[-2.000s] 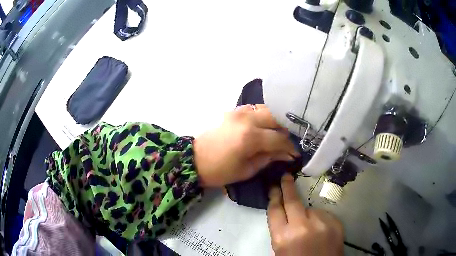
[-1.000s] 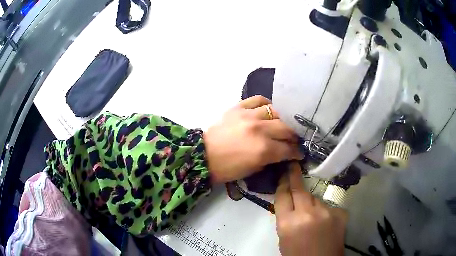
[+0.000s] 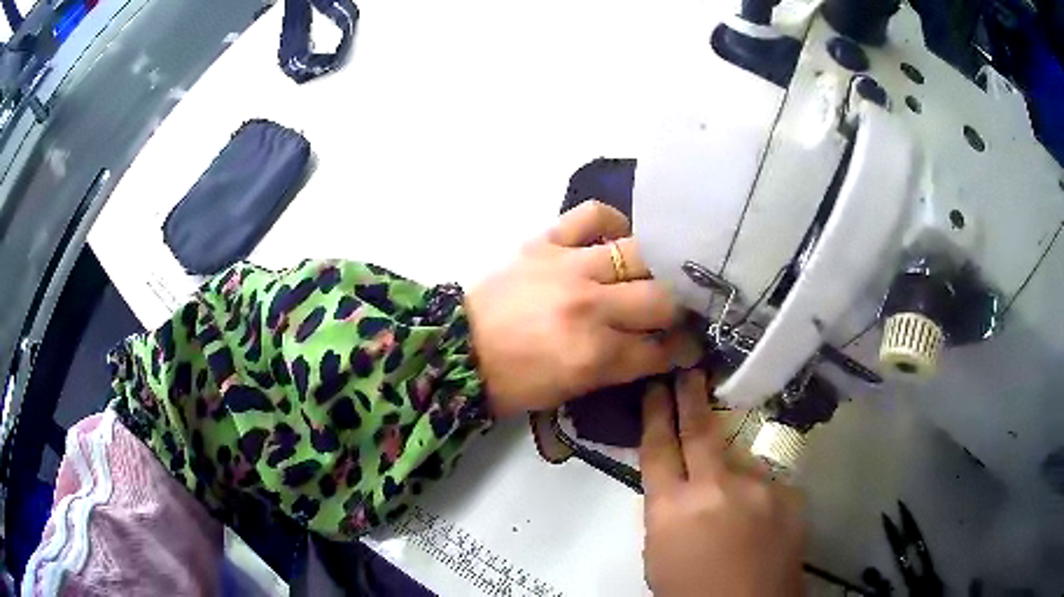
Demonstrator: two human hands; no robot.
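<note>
The dark pouch being sewn [image 3: 603,425] lies under the machine head, mostly covered by both hands. Its rounded far part shows beyond my left hand, and a narrow dark strip [image 3: 597,459] loops out on the near side. My left hand [image 3: 572,315], with a ring, presses on the fabric, fingertips close to the presser foot [image 3: 726,338]. My right hand [image 3: 718,501] holds the near side, two fingers beside the left fingertips. The needle point and the seam are hidden.
The white-grey sewing machine head [image 3: 805,222] stands at right, with cream tension knobs [image 3: 910,341]. Dark snips [image 3: 910,548] lie at lower right. A dark pouch panel [image 3: 239,196] lies at left on the white table, and a looped zippered strip [image 3: 313,41] lies at the far edge.
Since the first frame the fabric has turned and shifted under my hands, and the narrow strip now shows at the near side. Both hands stay on the work beside the presser foot.
</note>
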